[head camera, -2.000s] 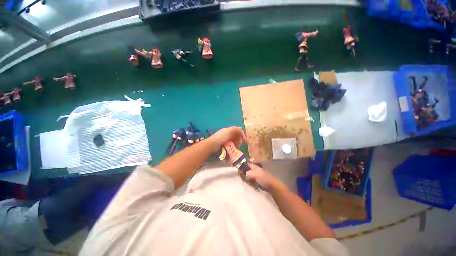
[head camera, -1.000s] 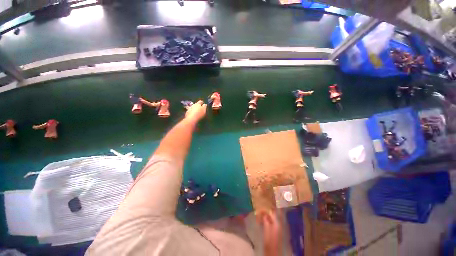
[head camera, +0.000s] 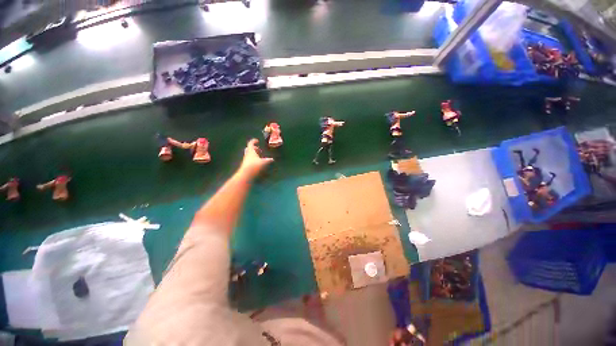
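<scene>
My left hand (head camera: 254, 161) is stretched out over the dark green belt. What it holds, if anything, cannot be made out. My right hand is not visible; part of a figure (head camera: 407, 336) shows at the bottom edge. Left of my left hand lie flesh-coloured upper bodies (head camera: 201, 150). Just right of it lies another with a reddish top (head camera: 273, 134). Joined figures with dark legs (head camera: 327, 140) lie farther right. A few dark leg pieces (head camera: 262, 268) lie on the lighter green bench, partly hidden by my left arm.
Stained cardboard (head camera: 344, 208) bears a pale square with a white spot (head camera: 370, 269). A black bundle (head camera: 411, 188) and white tissue (head camera: 479, 201) lie right. A white sheet (head camera: 94, 270) lies left. A tray of dark pieces (head camera: 208, 69) stands beyond the belt. Blue crates (head camera: 569, 174) stand right.
The view has tilted up, then shifted right. My left hand went from my lap area to the belt. The dark piece it reached no longer shows there. My right hand has left view.
</scene>
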